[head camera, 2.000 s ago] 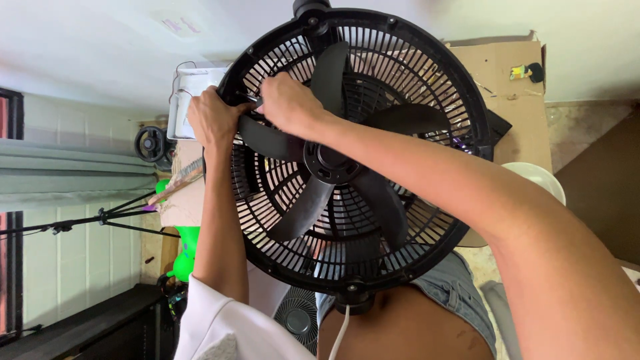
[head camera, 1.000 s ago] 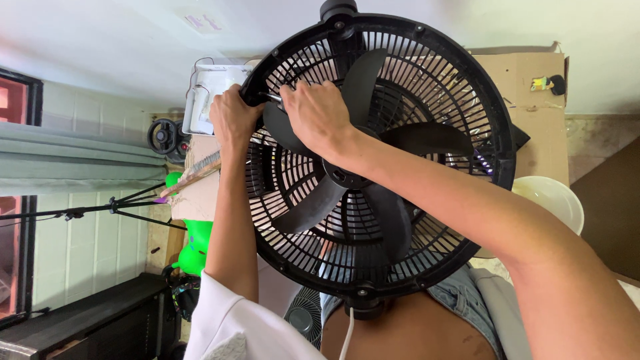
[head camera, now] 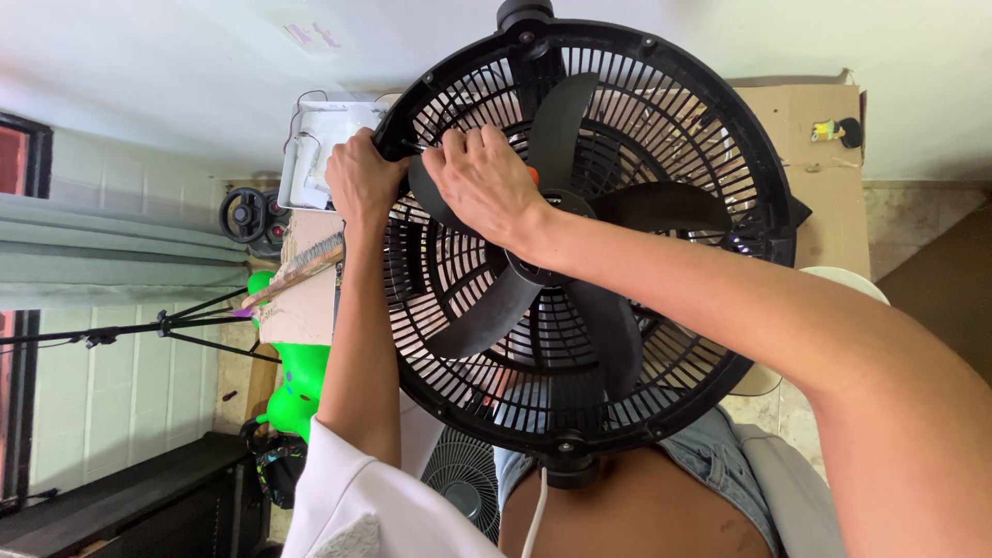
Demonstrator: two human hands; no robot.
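A round black plastic fan housing (head camera: 783,209) with a slotted grille stands upright before me, its five-bladed fan (head camera: 484,310) facing me. My left hand (head camera: 362,178) grips the housing's upper left rim. Just right of it, over a blade, my right hand (head camera: 484,182) is closed around a tool; an orange part of its handle (head camera: 533,175) shows beside the palm, and a thin metal shaft (head camera: 415,145) points to the rim. The shaft looks like a screwdriver's, but its tip is hidden. A white cord (head camera: 536,511) hangs from the housing's bottom mount.
Behind the fan lies cardboard (head camera: 829,225) with a small yellow object (head camera: 825,130). At the left are a white tray (head camera: 298,174), a wire brush (head camera: 298,271), a toy steering wheel (head camera: 243,215), a black tripod (head camera: 174,324) and a green inflatable-looking object (head camera: 298,380). Another fan (head camera: 463,496) stands below.
My right hand has turned on the tool, and an orange part of the handle now shows. My left hand stays on the rim.
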